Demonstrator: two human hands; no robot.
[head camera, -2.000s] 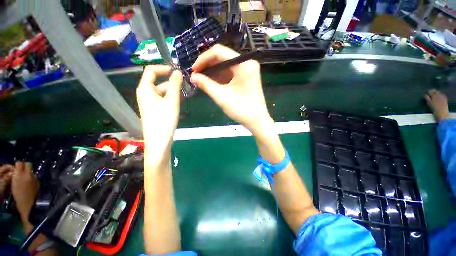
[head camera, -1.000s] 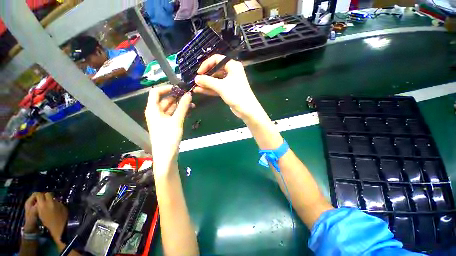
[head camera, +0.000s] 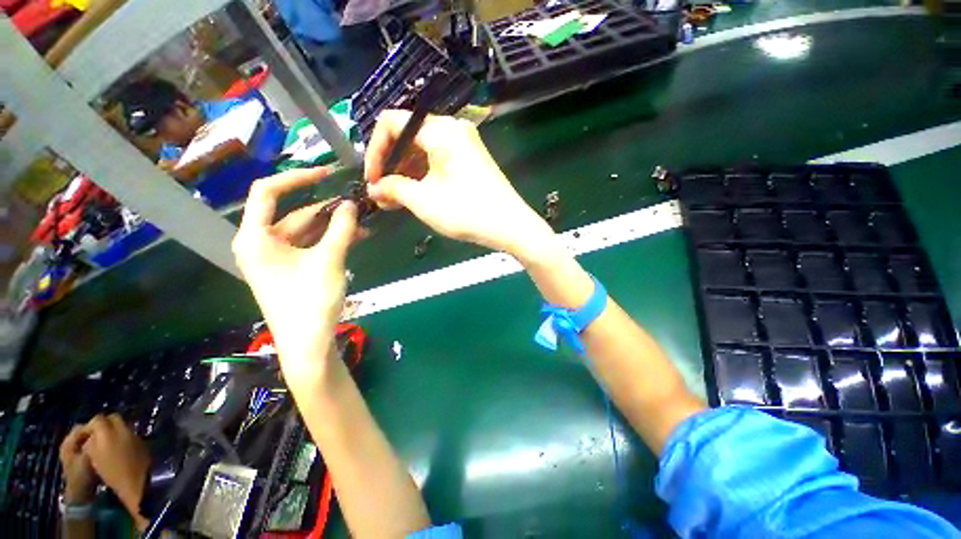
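Observation:
A small dark electronic assembly (head camera: 356, 198) is held up above the green conveyor in the fingertips of my left hand (head camera: 298, 253). It is small and partly hidden by the fingers. My right hand (head camera: 437, 179) grips a slim dark pen-like tool, maybe tweezers (head camera: 409, 135), with its lower end at the assembly. The tip is hidden by the fingers. A blue wrist strap (head camera: 574, 317) is on my right wrist, with a thin cord hanging from it.
A black blister tray (head camera: 817, 305) lies at right. Small assemblies (head camera: 552, 204) lie on the belt beyond the white rail (head camera: 622, 228). A red bin (head camera: 325, 505) with tools is at lower left, beside another person's hands (head camera: 109, 455). A grey post (head camera: 126, 147) slants at left.
My view has shifted. My hands have moved left in the picture, and the tool has turned more upright. More small assemblies show on the belt near the rail.

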